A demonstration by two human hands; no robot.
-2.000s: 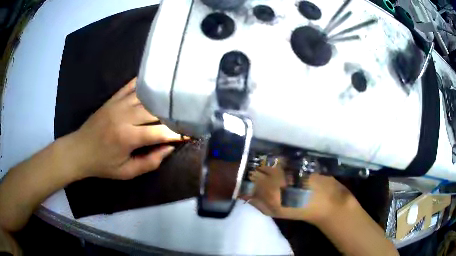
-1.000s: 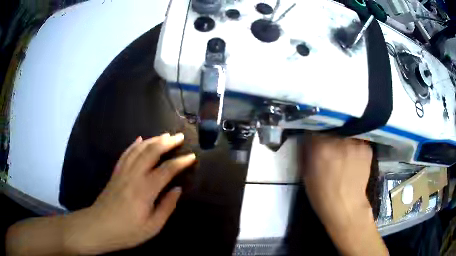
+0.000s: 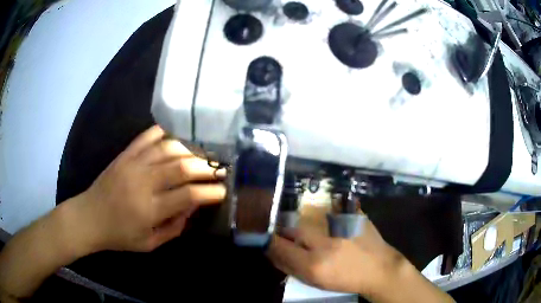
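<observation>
A dark fabric panel (image 3: 95,148) with a curved left edge lies on the white table under the white sewing machine head (image 3: 332,106). My left hand (image 3: 136,192) lies on the fabric left of the needle area, fingertips close to the shiny take-up lever guard (image 3: 258,189). My right hand (image 3: 338,254) is below the grey tension knobs (image 3: 346,223), its fingers near the guard's lower end and partly hidden. Dark cloth also shows right of my right hand. The needle and presser foot are hidden. Whether my right fingers pinch the fabric is not clear.
A dark strap (image 3: 500,118) goes around the machine arm. Cardboard pieces (image 3: 501,237) and clear plastic packets lie on the table at the right. The white table (image 3: 41,100) has a curved edge at the lower left. Cluttered items are at the upper right.
Since one second ago, my right hand has moved left from under the machine arm to below the tension knobs. My left hand is nearer the guard. The view has shifted closer to the machine head.
</observation>
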